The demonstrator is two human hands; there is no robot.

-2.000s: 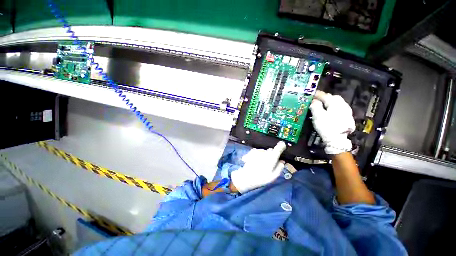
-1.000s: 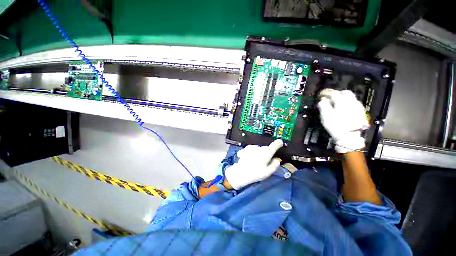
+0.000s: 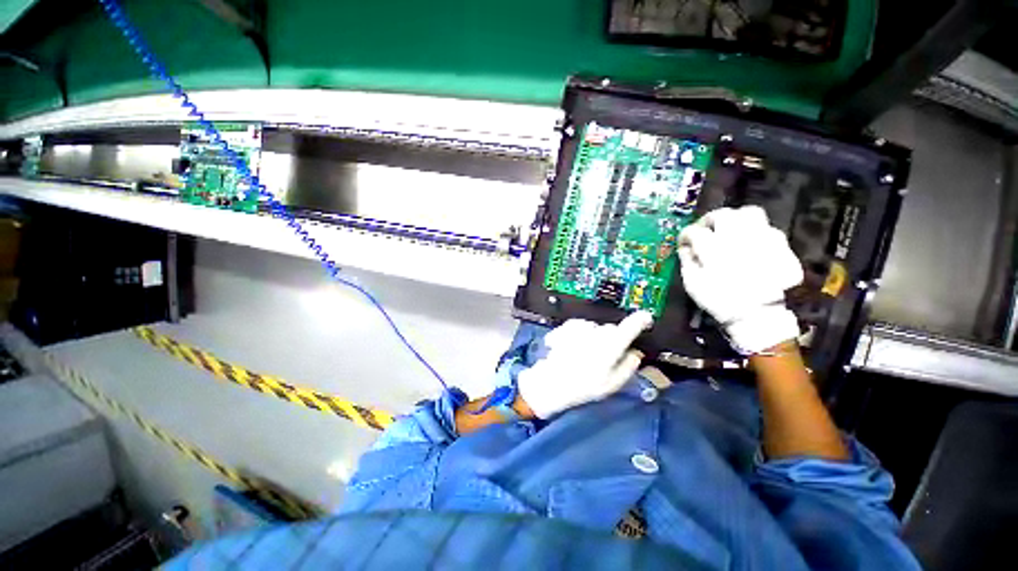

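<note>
The black solder pallet rests on the conveyor in front of me. A green circuit board lies in its left pocket. The right pocket holds no board and shows dark mottled inside with a small yellow insert. My left hand, in a white glove, is at the pallet's near edge, its index fingertip at the board's lower right corner. My right hand, in a white glove, is over the centre bar at the board's right edge, fingers bent together; whether it grips anything small is hidden.
The conveyor rail runs left, carrying another green board and part of one more at the far left. A blue coiled cord crosses to my left wrist. A parts tray lies behind the pallet. A black tote stands lower right.
My right hand moved from over the right pocket back to the board's right edge. My left hand stays at the near edge. The loose boards on the conveyor moved right towards the pallet.
</note>
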